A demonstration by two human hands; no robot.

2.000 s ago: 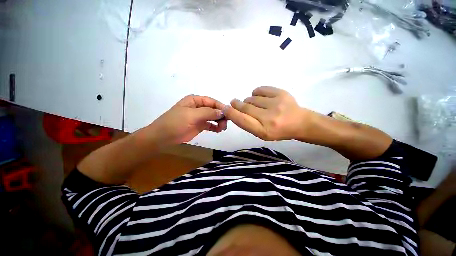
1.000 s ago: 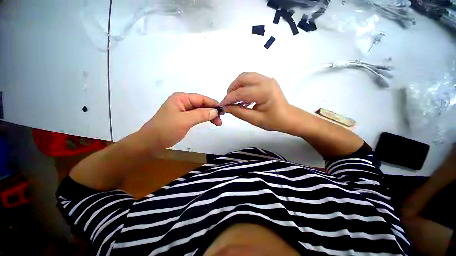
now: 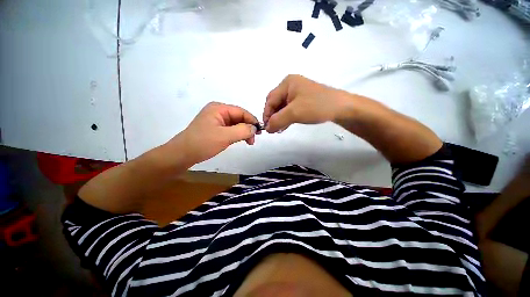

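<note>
My left hand (image 3: 218,132) is at the middle of the view and pinches a small black connector housing (image 3: 258,126) between thumb and fingertips. My right hand (image 3: 296,104) is just to the right of it, its thumb and fingers closed at the housing's right side. Something thin and pale shows at the right fingertips, too small to name surely. Both hands are bare and held above the white table (image 3: 174,69).
Loose black housings (image 3: 308,40) lie at the top centre. A white-grey cable with fanned ends (image 3: 414,66) lies right of them. Clear plastic bags (image 3: 502,104) and a black phone (image 3: 477,165) are at the right. A person's arm (image 3: 511,200) shows at the right edge.
My right hand has gone from extended fingers to a bent pinch, its forearm now higher. The housing has come into view at the left fingertips. The cream bar no longer shows; the view has shifted.
</note>
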